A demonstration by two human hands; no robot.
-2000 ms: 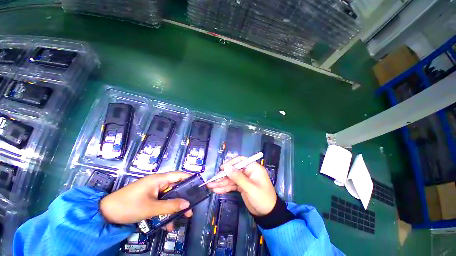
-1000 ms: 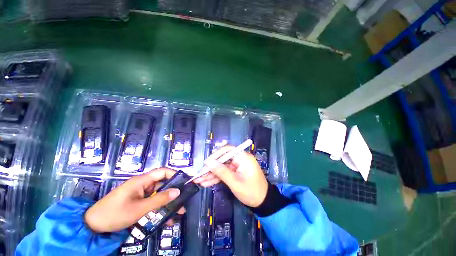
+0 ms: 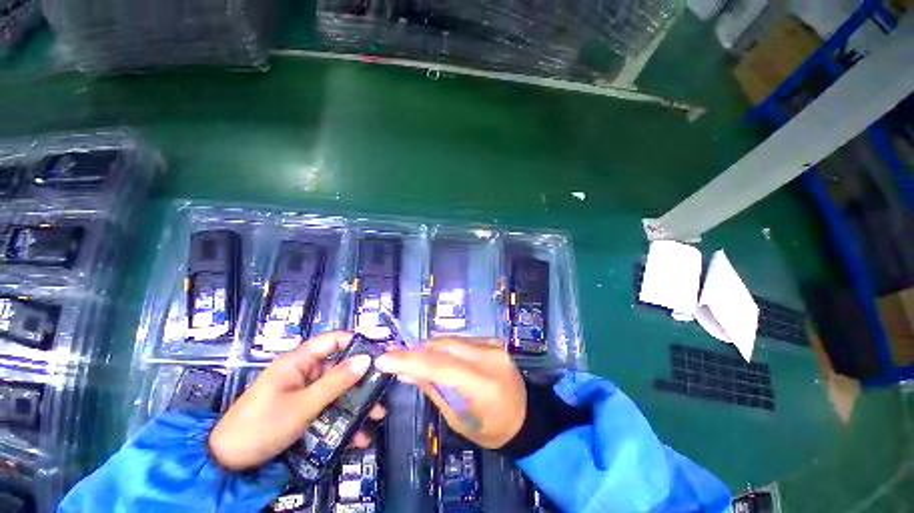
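Observation:
My left hand [image 3: 286, 396] holds a black phone housing [image 3: 346, 416] tilted over the tray, its exposed board towards the lower left. My right hand [image 3: 466, 386] is at the housing's upper end, its index finger and thumb touching it beside my left thumb. A slim pale pen-like tool [image 3: 399, 329] lies in my right hand, one end sticking up past the fingers. The clear blister tray [image 3: 155, 311] below holds several more black units, one per pocket. Whatever lies under my fingertips on the housing is hidden.
Black grid sheets [image 3: 720, 376] lie flat at the right by a white folded paper [image 3: 730, 306] and a pale post [image 3: 782, 160]. Another tray of units [image 3: 95, 215] is at the left. Stacked trays [image 3: 481, 35] stand across the bench. Blue racks [image 3: 837, 225] are at the far right.
The tool was angled with its tip at the housing; now its end points up and away. My right fingers have moved down onto the housing's upper end. The camera view has shifted slightly.

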